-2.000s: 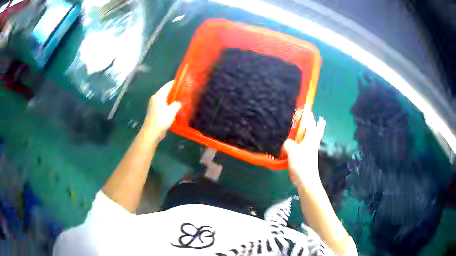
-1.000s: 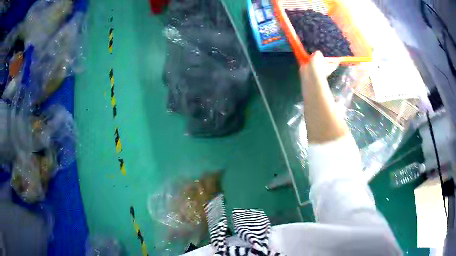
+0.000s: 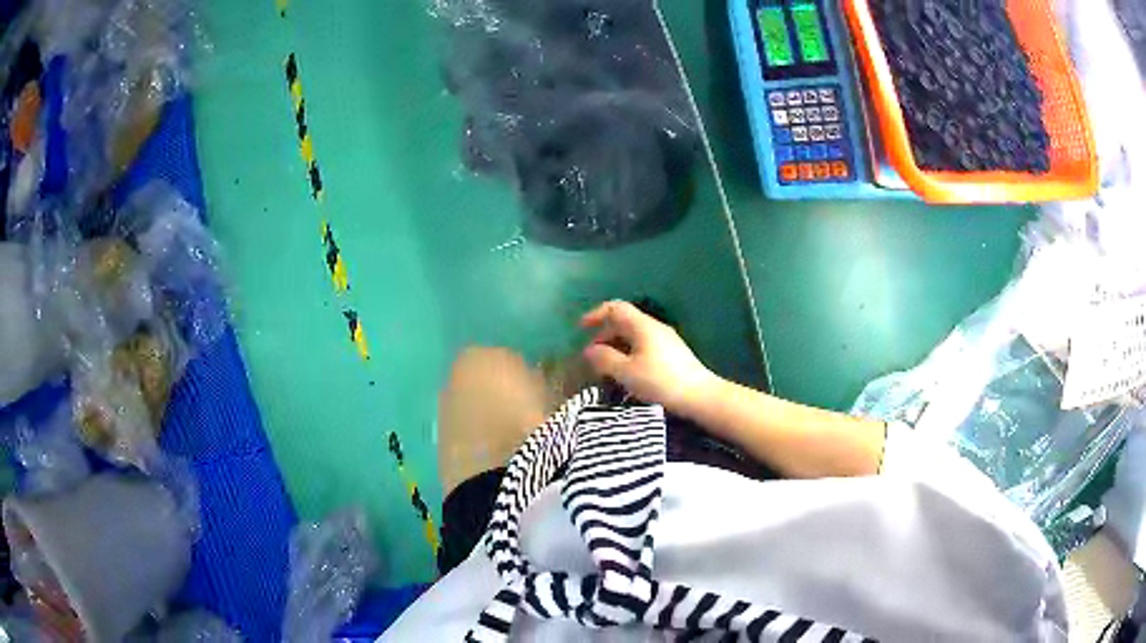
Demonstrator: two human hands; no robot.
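Note:
The orange basket at the upper right is filled with small round black parts. It rests on a blue digital scale with two green displays and a keypad, and is cut off by the top edge. My right hand is over my lap, away from the basket, with fingers loosely curled and apart and nothing visible in it. My left hand is not in view.
Clear plastic bags and a printed sheet lie right, below the basket. A large bag of dark material stands on the green floor beside the bench edge. Yellow-black tape and blue sheeting with bagged items are at left.
Both hands held the basket at first, then my right hand held it near the scale. Now the basket rests on the scale, released, and my right hand has come back to my lap.

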